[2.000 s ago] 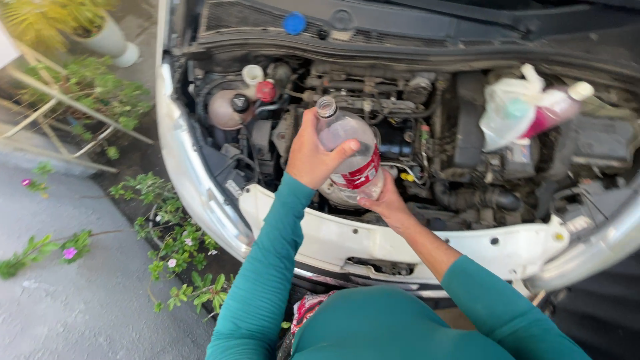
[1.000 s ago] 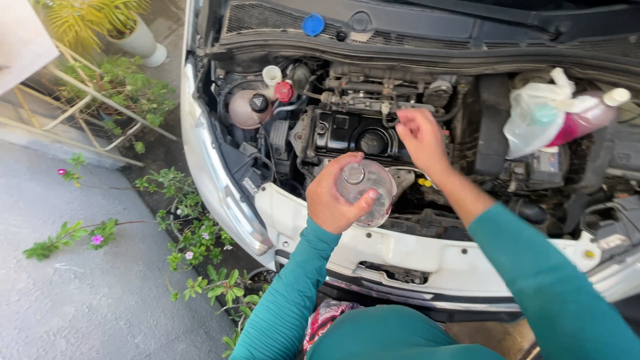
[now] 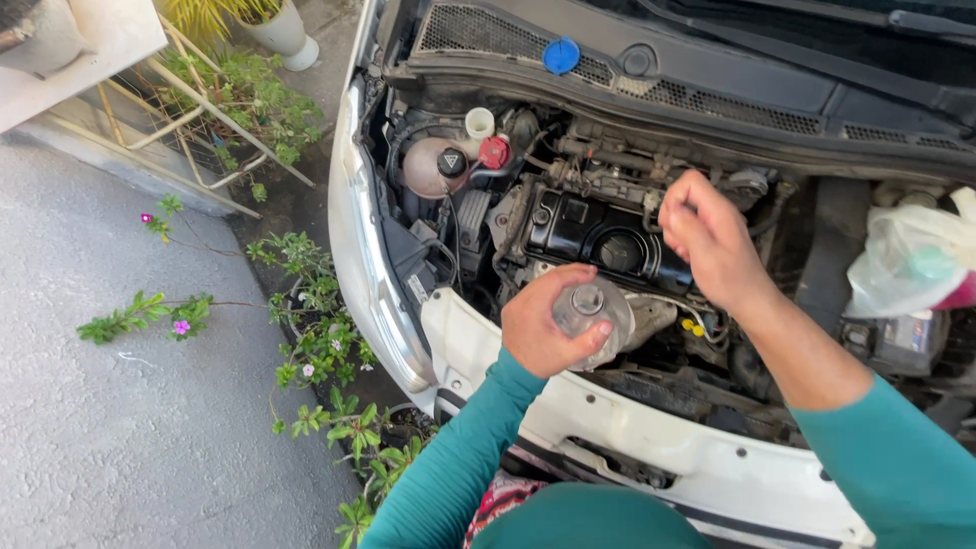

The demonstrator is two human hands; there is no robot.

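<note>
Upright over the front edge of the engine bay, a clear plastic bottle [image 3: 602, 316] with an uncapped neck is gripped by my left hand [image 3: 545, 320]. My right hand [image 3: 705, 236] hovers to the right of the bottle, above the black engine cover [image 3: 576, 229], its fingers curled; whether something small is between them cannot be told. Back left of the bottle sits the coolant expansion tank [image 3: 427, 168] with its black cap [image 3: 452, 162]. Beside it are a red cap [image 3: 494, 152] and an open white filler neck [image 3: 479, 123]. A blue cap [image 3: 561, 56] lies on the cowl grille.
A tied plastic bag [image 3: 900, 259] rests over the right of the engine bay, near the battery [image 3: 911, 339]. The white front crossmember [image 3: 686, 450] runs before me. Leafy plants [image 3: 328, 328] reach the left fender, and a metal frame [image 3: 202, 99] stands beyond them.
My right hand has left the bottle, which both hands touched two seconds ago, and moved right over the engine. The bottle, tilted earlier with its red label showing, is now more upright in my left hand.
</note>
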